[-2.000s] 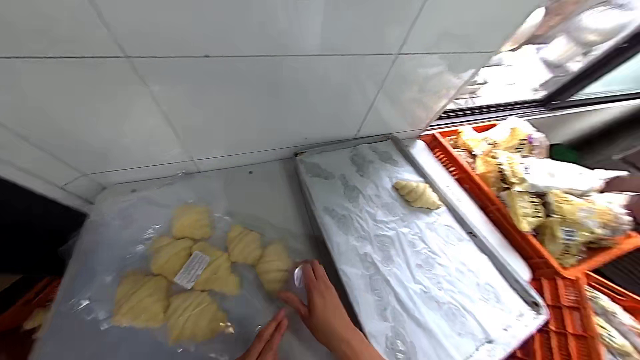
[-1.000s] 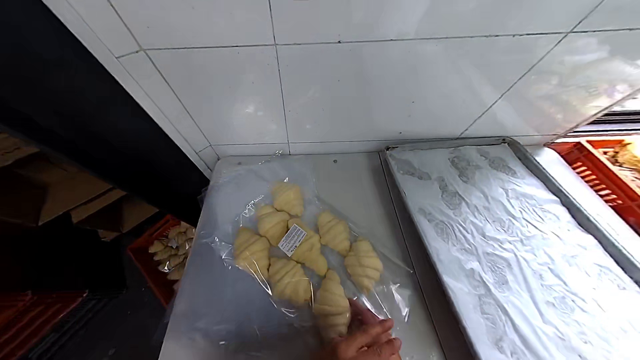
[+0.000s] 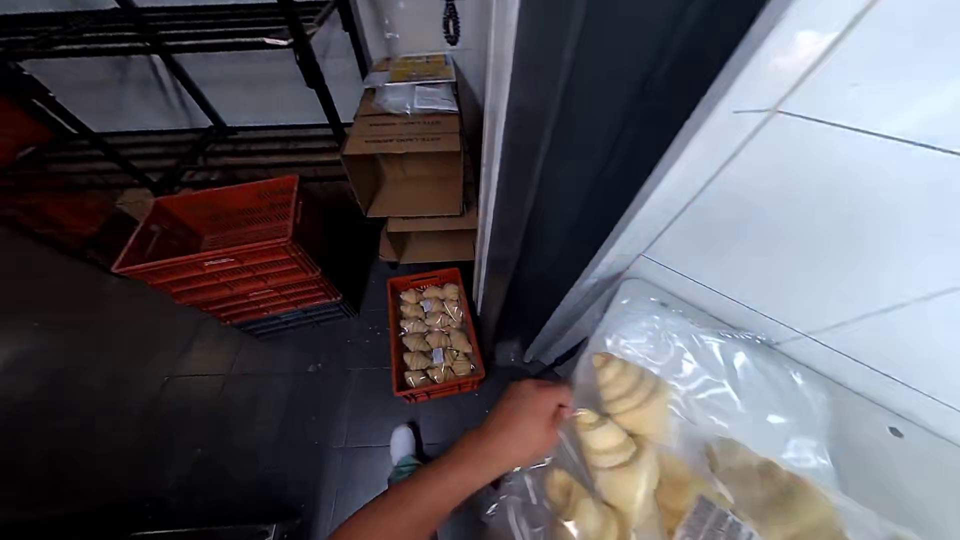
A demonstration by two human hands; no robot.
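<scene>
A clear plastic bag (image 3: 739, 375) of pale raw croissants (image 3: 634, 394) spans the lower right of the head view, over the white worktop. One hand, taken as my left hand (image 3: 529, 420), grips the bag's left edge with closed fingers beside the croissants. A printed label (image 3: 712, 521) lies on the bag at the bottom edge. My right hand is outside the view.
On the dark tiled floor an orange crate (image 3: 392, 330) holds bagged croissants. Stacked orange crates (image 3: 217, 259) stand left of it, near a black metal rack (image 3: 172, 67). Open cardboard boxes (image 3: 416, 191) are stacked beside the dark door frame (image 3: 555, 150). White wall tiles (image 3: 840, 202) rise at right.
The view has swung far left, and the foil-coloured tray has left it. The bag of croissants, flat on the worktop before, is now gripped at its edge and appears partly raised.
</scene>
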